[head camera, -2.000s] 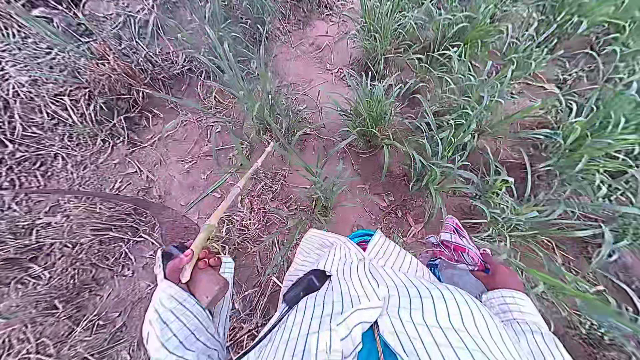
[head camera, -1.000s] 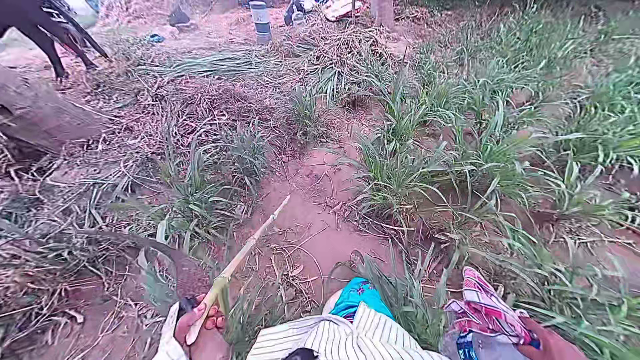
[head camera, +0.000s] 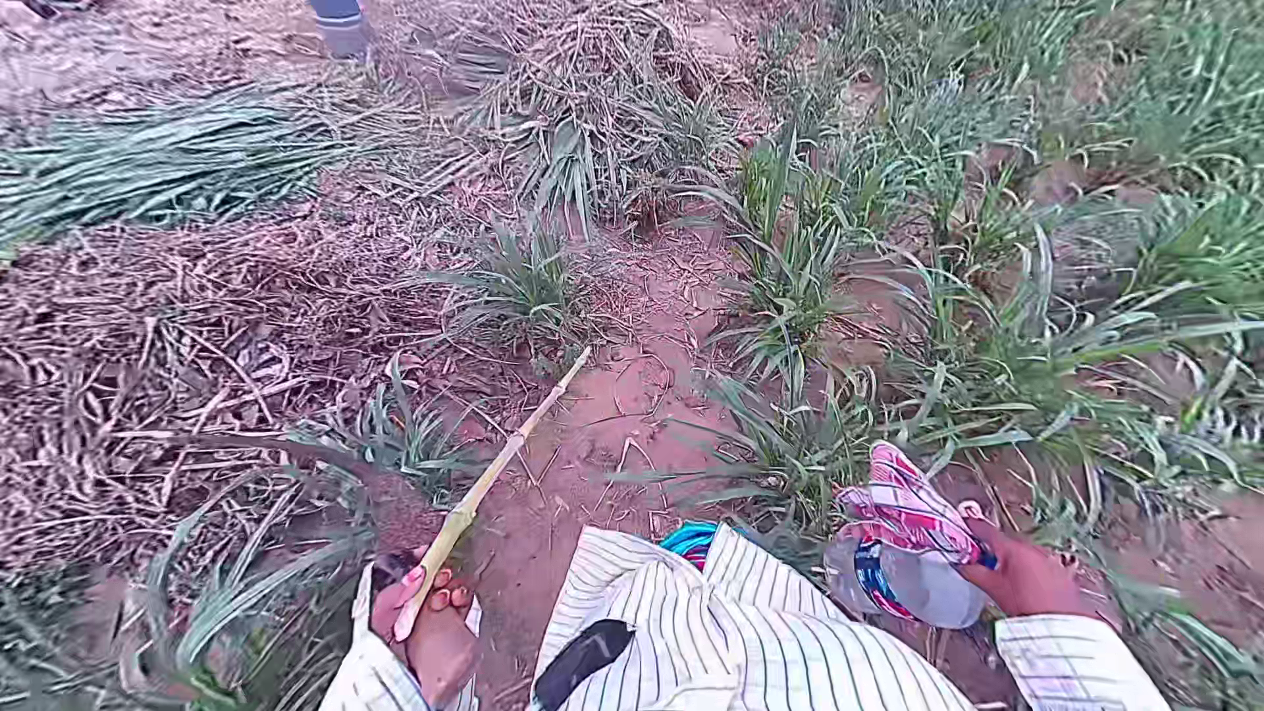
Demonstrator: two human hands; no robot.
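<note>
My left hand, low and left of centre, is closed around the thick end of a pale green plant stalk, whose thin tip points up and forward over the soil. A curved, dark rusty sickle blade extends leftward from the same hand; its handle is mostly hidden in the fist. At the lower right my right hand grips a pink checked cloth together with a clear plastic bottle with a blue and red label. The striped shirt I wear lies between the hands, with a black object on it.
A bare soil path runs ahead. Green grass clumps grow along its right side, and a smaller clump stands at its left. Dry stalks litter the left ground. Cut green grass lies farther off, near a grey-blue post-like object.
The view has moved forward along the path, and the cut grass pile is now nearer than one second ago. Both hands keep hold of the same things.
</note>
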